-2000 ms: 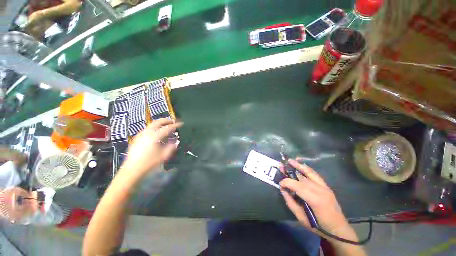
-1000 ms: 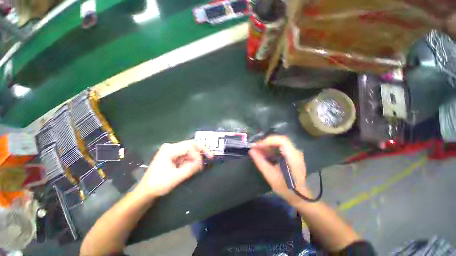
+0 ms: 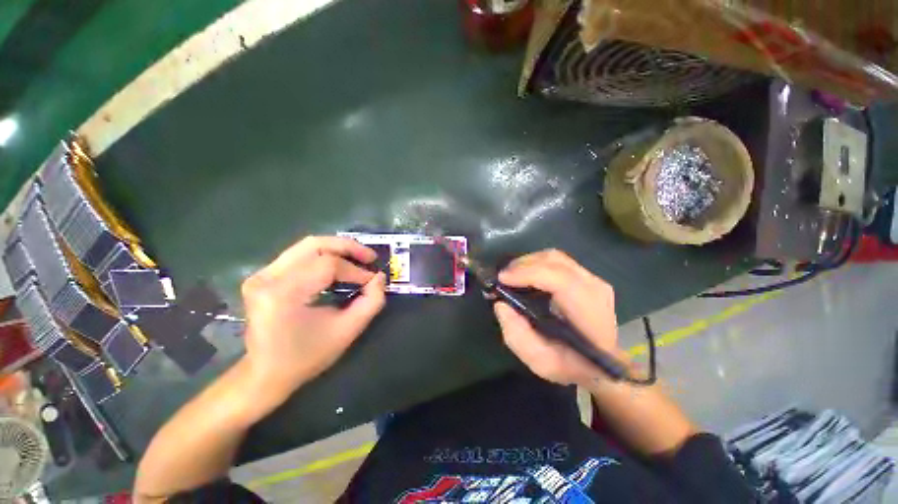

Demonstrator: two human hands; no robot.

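The white and red phone circuit board (image 3: 431,266) lies flat on the dark green mat, with a dark rectangle at its right end. My left hand (image 3: 310,305) is over the board's left part; its thumb and fingers hold a small dark LCD module (image 3: 379,258) with an orange-gold tab on the board. My right hand (image 3: 561,310) grips the black soldering iron (image 3: 551,323), its tip close to the board's right end. Whether the tip touches is unclear. LCD stacks (image 3: 61,258) with gold edges lean at the left.
A tan pot (image 3: 724,187) of silvery bits stands right. Beyond it is the soldering station (image 3: 837,162). A round spiral grille (image 3: 630,74) lies under the carton (image 3: 729,30). Flat dark pads (image 3: 187,330) lie beside the stacks; a small fan (image 3: 18,453) is far left.
The view has shifted. My left hand has gone from the stacks to the board and now holds a module on it. The iron in my right hand now points at the board's right end.
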